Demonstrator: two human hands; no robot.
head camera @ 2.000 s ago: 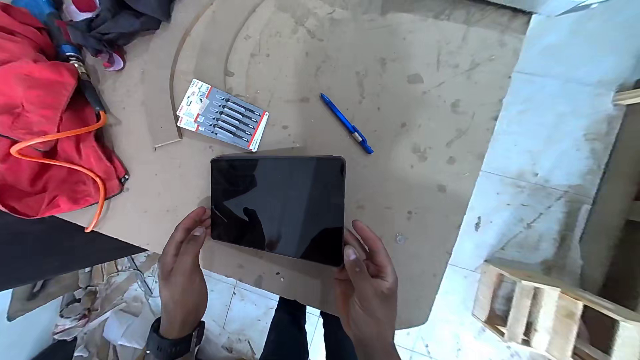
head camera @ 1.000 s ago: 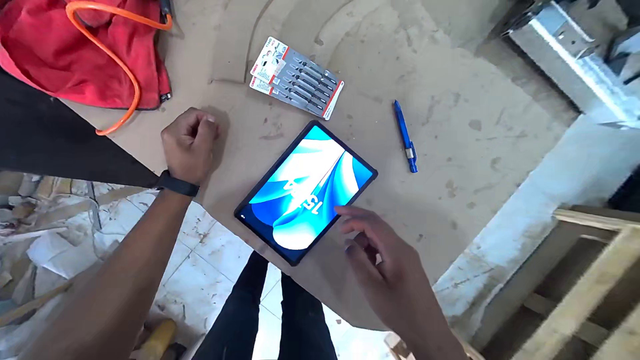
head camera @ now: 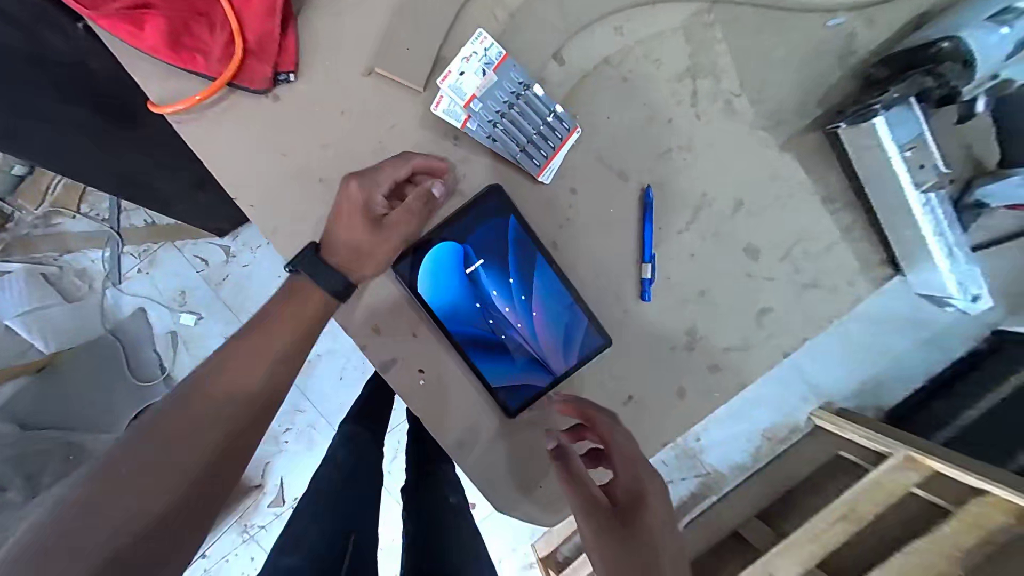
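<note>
A tablet [head camera: 504, 300] with its screen lit, showing a pattern of dots, lies on the brown board tabletop [head camera: 720, 320]. My left hand [head camera: 392, 212], a dark band at its wrist, rests by the tablet's upper left edge with fingers curled and nothing seen in them. Close to the tablet's lower corner is my right hand [head camera: 608, 472], empty, its thumb and fingers apart. Blister packs of jigsaw blades [head camera: 512, 108] overlap beyond the tablet. To the tablet's right lies a blue pen [head camera: 647, 244].
Red cloth [head camera: 248, 40] and an orange cord [head camera: 232, 68] lie at the upper left. A metal power tool [head camera: 920, 192] stands at the right. Wooden frames [head camera: 848, 512] are at the lower right. Scraps litter the tiled floor [head camera: 312, 400] at the left.
The tablet's screen was dark, then lit, and now shows dots. Both hands were at the tablet's sides two seconds ago. The view has turned and shifted.
</note>
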